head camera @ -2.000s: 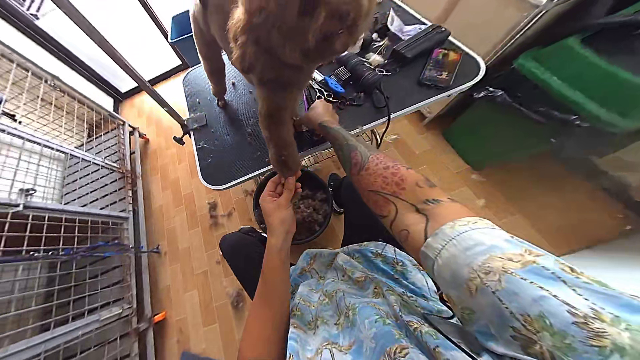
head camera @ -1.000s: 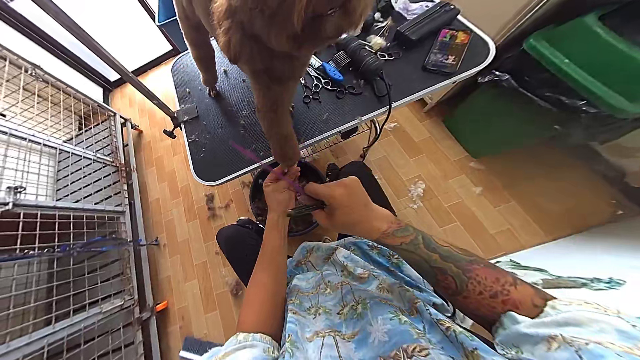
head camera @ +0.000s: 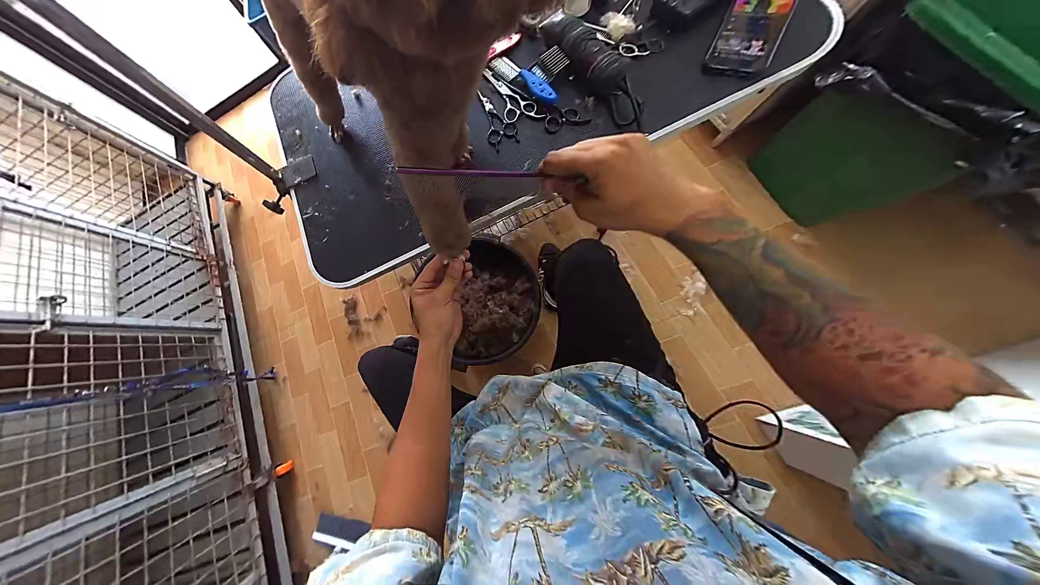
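Note:
A brown dog (head camera: 406, 73) stands on the black grooming table (head camera: 349, 219), one front leg stretched out past the near edge. My left hand (head camera: 439, 292) grips the paw at the end of that leg, above a black tub (head camera: 532, 325) of cut fur. A long purple comb (head camera: 487, 172) is held by one end in my right hand (head camera: 609, 183); its fine teeth lie across the raised leg, and whether they touch the coat I cannot tell. Several scissors (head camera: 512, 106) and a blue-handled rake (head camera: 538, 84) lie on the table beyond the comb.
A corded black clipper or dryer (head camera: 591, 61) and a phone (head camera: 747, 36) lie farther right on the table. A metal cage (head camera: 106, 341) stands at the left, a green bin (head camera: 861, 154) at the right. Tufts of fur (head camera: 693, 288) lie on the tiled floor.
My right hand has risen from beside the paw, where it was a second ago, to the table's near edge with the purple comb. My left hand still holds the paw.

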